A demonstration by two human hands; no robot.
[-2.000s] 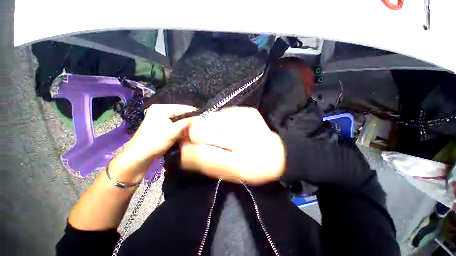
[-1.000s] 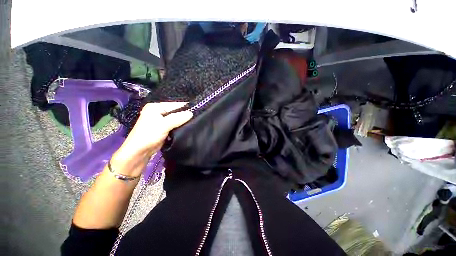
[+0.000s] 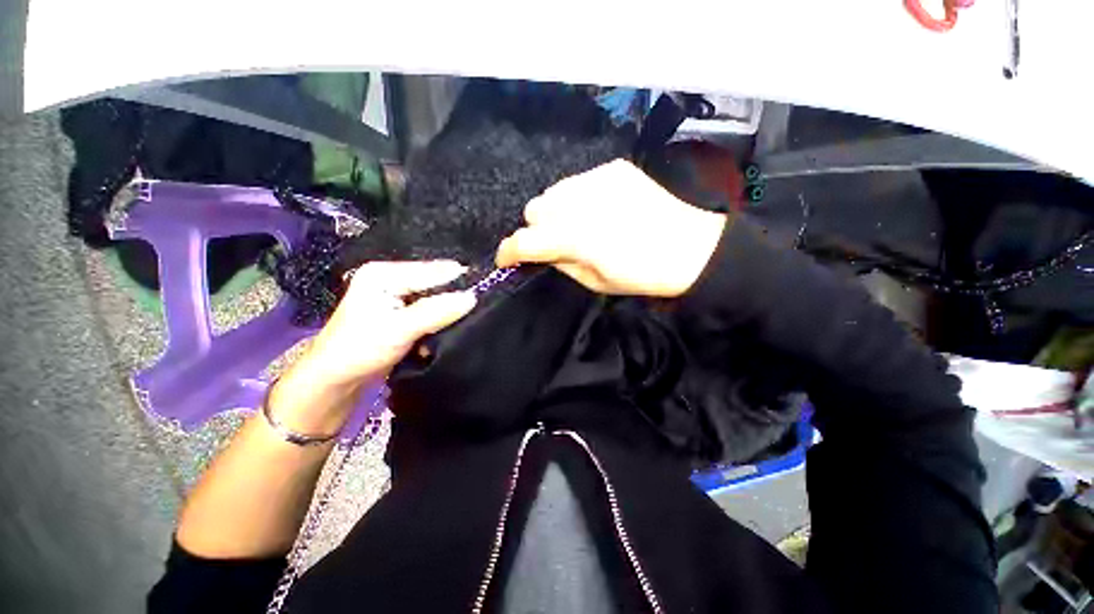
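Note:
A dark speckled garment lies over my lap, with smooth black lining below its edge. My left hand pinches the garment edge between thumb and fingers. A short length of silvery chain trim shows along the edge between my hands; more chain hangs loose below my left wrist. My right hand is at the edge just right of my left hand, its fingertips closed on the garment edge. No needle or thread can be made out.
A white table crosses the top, with red scissor handles and a slim dark tool. A purple stool stands at left, a glittery black heap by it. A blue basket is partly under the garment. Dark garments lie at right.
My right hand, out of view one second ago, is back at the garment edge and covers part of the chain. My left hand keeps its pinch nearly in place.

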